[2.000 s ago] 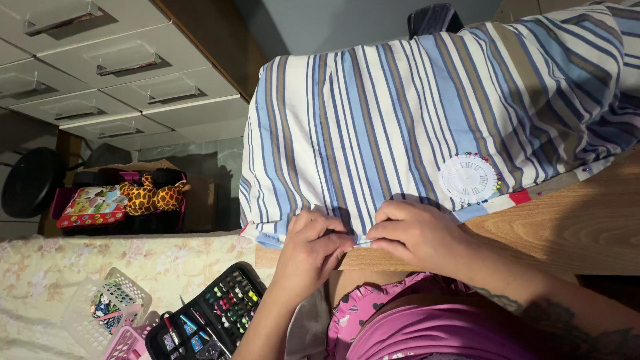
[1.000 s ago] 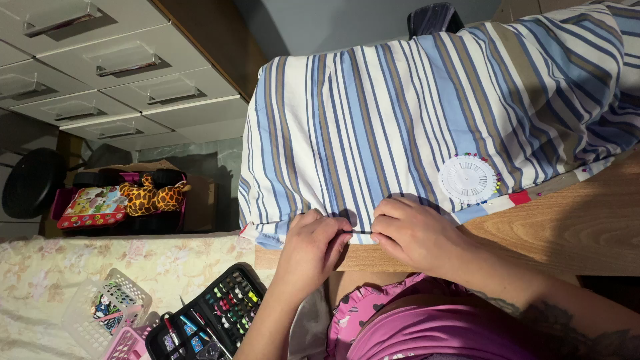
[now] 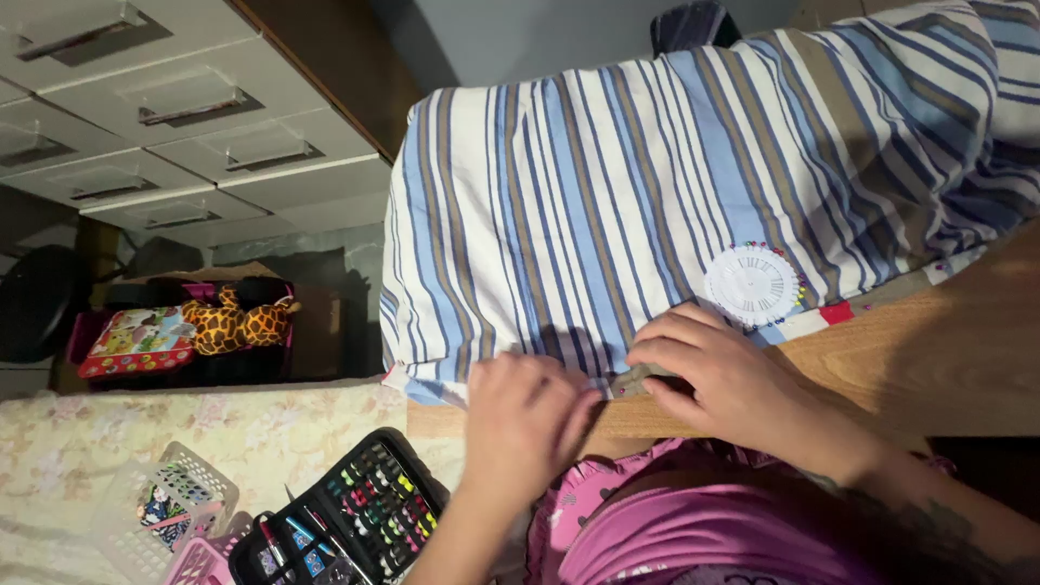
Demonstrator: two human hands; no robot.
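Observation:
A blue, white and brown striped cloth (image 3: 561, 219) covers much of a wooden table (image 3: 918, 349). At its near edge my left hand (image 3: 524, 414) pinches the folded hem, fingers bent over it. My right hand (image 3: 715, 374) is a little to the right, thumb and fingers apart beside the hem; whether it touches the cloth is hard to tell. Between the hands a pin with a small dark pink head (image 3: 623, 392) shows in the hem. A white round wheel of ball-head pins (image 3: 751, 286) lies on the cloth beyond my right hand, and other pins sit along the hem to the right.
An open black sewing kit with thread spools (image 3: 382, 504) lies at lower left on a floral cloth (image 3: 49, 455), near a white plastic basket (image 3: 199, 479) and a pink basket (image 3: 207, 561). Farther left are a giraffe-print plush toy (image 3: 236, 321), a red box (image 3: 142, 341) and a drawer cabinet (image 3: 276, 114).
My hands, close together at the hem before, are now farther apart. The right fingers have spread, and a pin head shows in the hem between the hands.

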